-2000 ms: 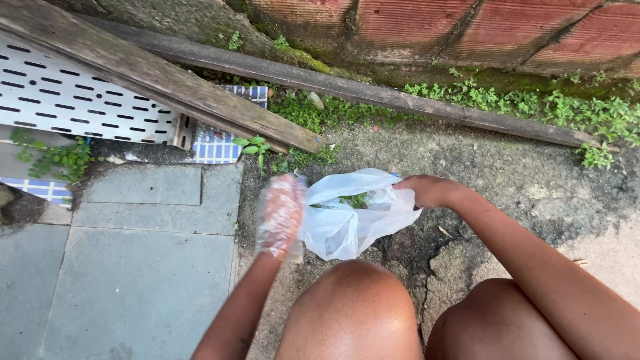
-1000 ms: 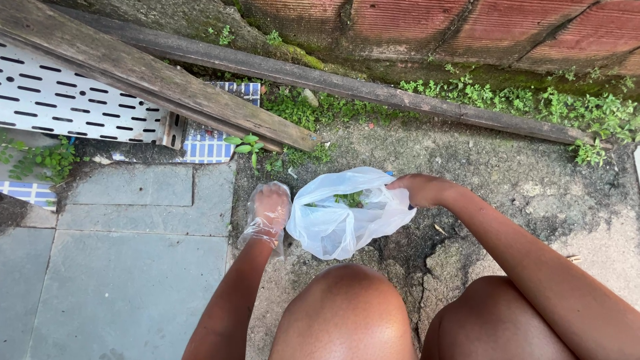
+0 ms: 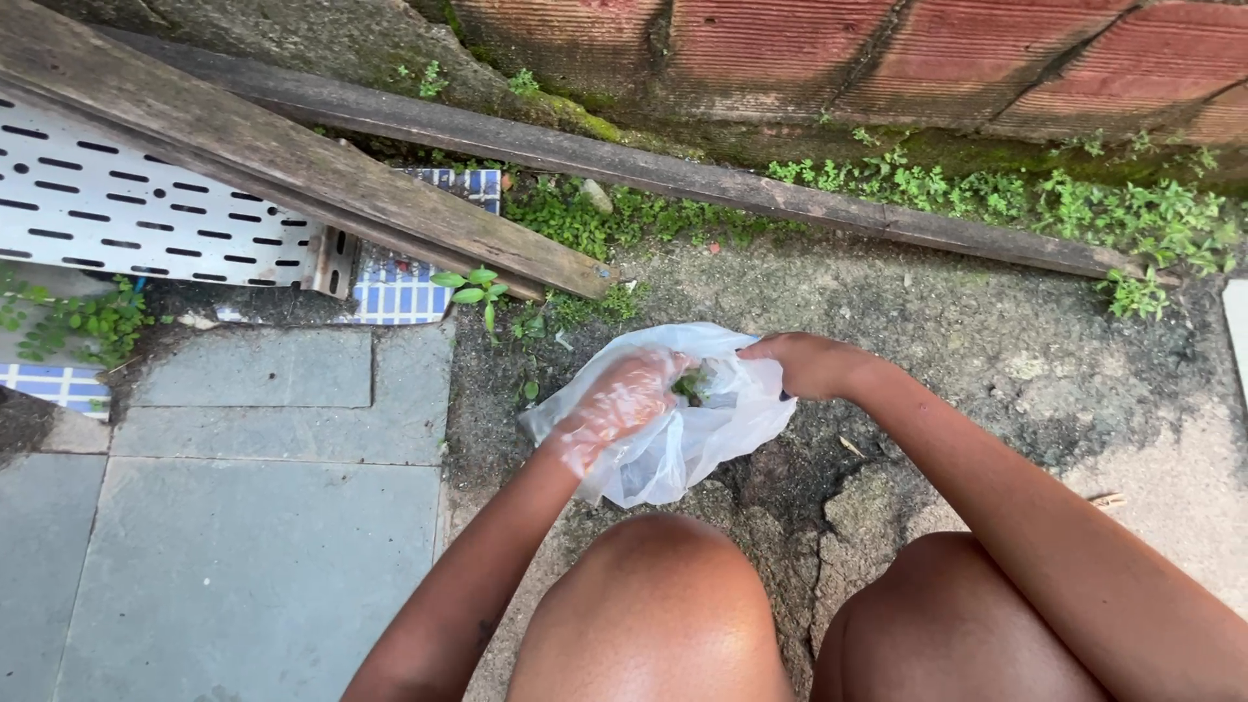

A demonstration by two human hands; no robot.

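A translucent white plastic bag (image 3: 721,429) lies open on the rough ground in front of my knees. Its right rim is gripped by my bare right hand (image 3: 804,366). My left hand (image 3: 629,395), in a clear plastic glove, reaches over the left rim into the bag's mouth. Its fingertips are beside a small clump of green weeds (image 3: 691,386) in the bag; blur and plastic hide whether they hold any of it.
Weathered wooden planks (image 3: 390,185) cross the upper left over a perforated white metal sheet (image 3: 127,210). Low green weeds (image 3: 1121,210) grow along the base of the red brick wall (image 3: 907,58). Grey stone tiles (image 3: 253,565) cover the ground at left.
My gloved left hand has moved right, from beside the bag to inside its mouth. My right hand has kept its hold on the rim.
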